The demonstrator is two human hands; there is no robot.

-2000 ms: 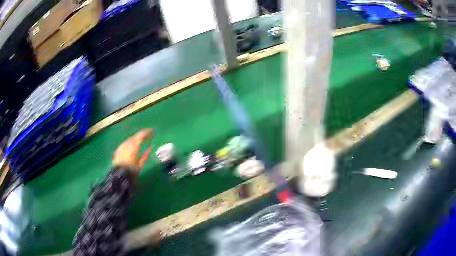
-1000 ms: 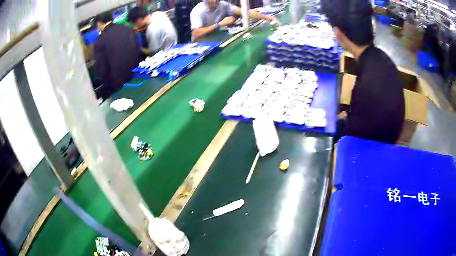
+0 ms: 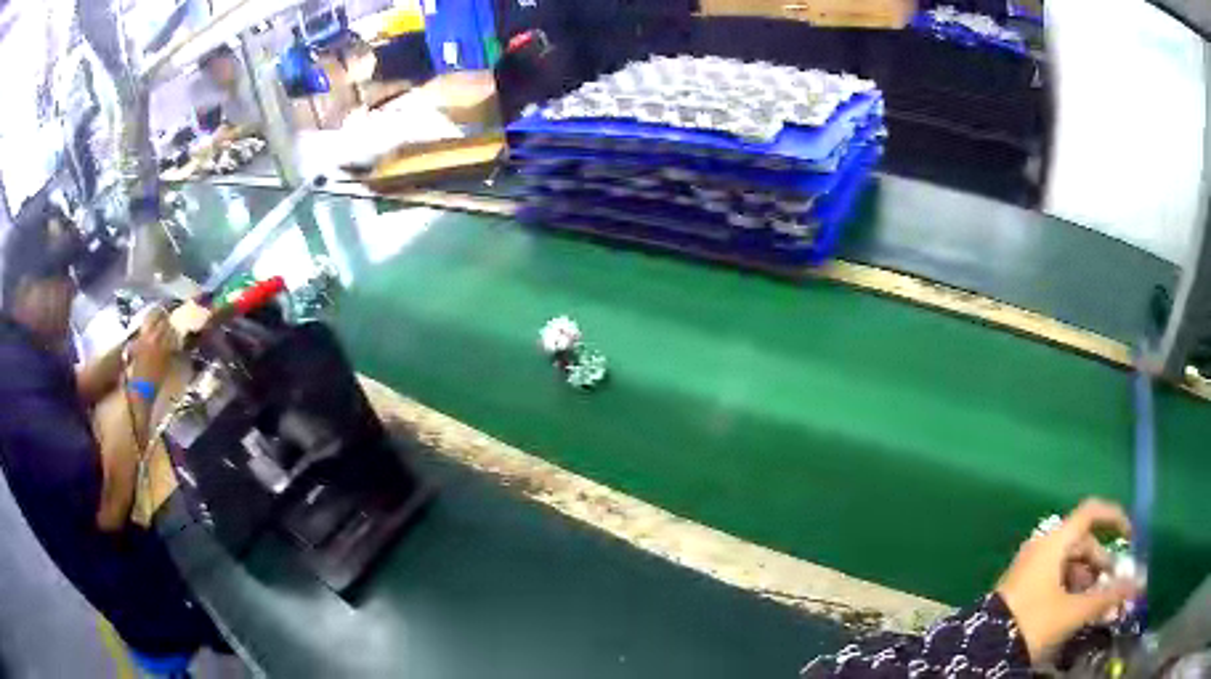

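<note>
My left hand [image 3: 1058, 584], in a dark patterned sleeve, is at the lower right over the green belt. Its thumb and fingers are curled around a small wired board assembly [image 3: 1126, 573] with white and green bits, partly hidden by the fingers and blurred. Other small parts of the same kind lie around the hand, cut off by the picture's edge. My right hand is not in view. Another white and green wired assembly [image 3: 574, 353] lies alone in the middle of the belt.
Blue trays of white-silver units [image 3: 704, 159] are stacked beyond the belt. A black machine or fixture [image 3: 299, 451] stands at the left, with a red-ended clear strip [image 3: 246, 303] near it. A person [image 3: 67, 438] works there. A bluish strip [image 3: 1143, 438] slants at the right. The wooden belt edge [image 3: 598, 511] runs below.
The view has swung from the right side of the line to the left. My left hand, out of the picture one second ago, now shows at the lower right with an assembly in its fingers.
</note>
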